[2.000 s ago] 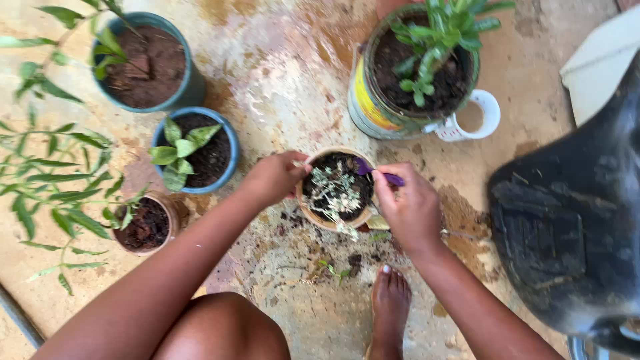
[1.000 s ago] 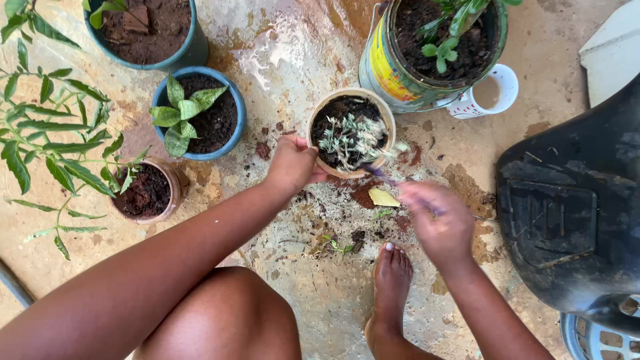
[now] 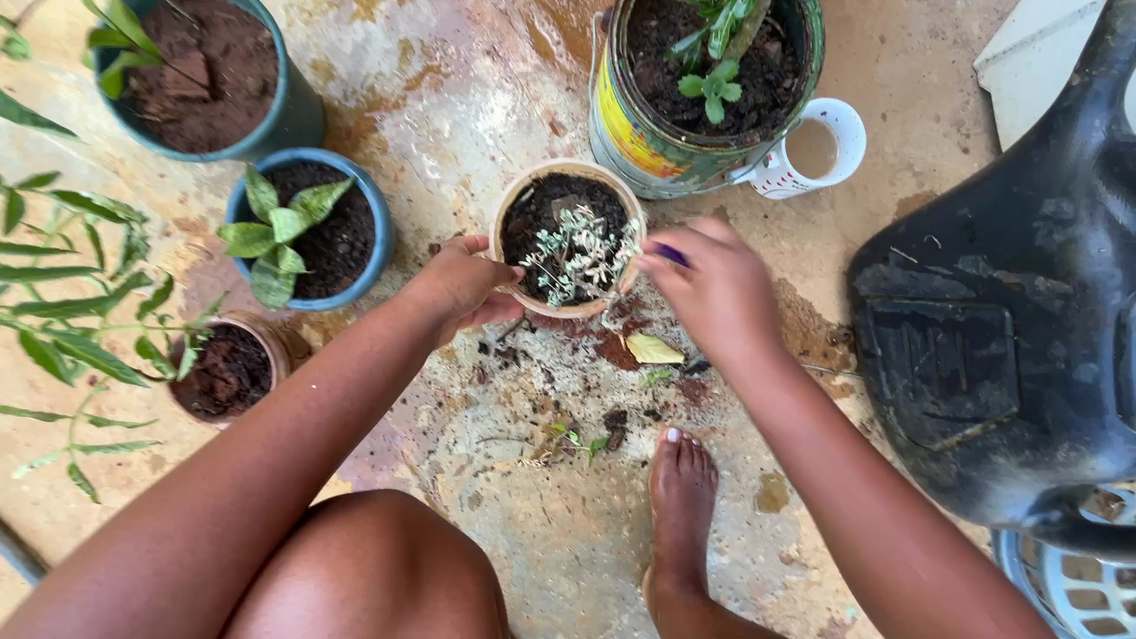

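A small beige plant pot with dark soil and a pale, grey-green leafy plant stands on the floor between my hands. My left hand grips the pot's left rim, thumb over the edge and fingers against the outside. At the pot's right rim, my right hand holds a purple-handled tool; its working end is hidden, so its kind is unclear. The plant leans toward the right side of the pot.
Left: a teal pot, a blue pot and a terracotta-coloured pot. Upper right: a painted metal can with a plant and a mug. Far right: a black plastic object. Scattered soil and a yellow leaf lie near my bare foot.
My right hand has moved up from below the pot's right side to its right rim, the purple-handled tool still in it. My left hand has stayed on the pot.
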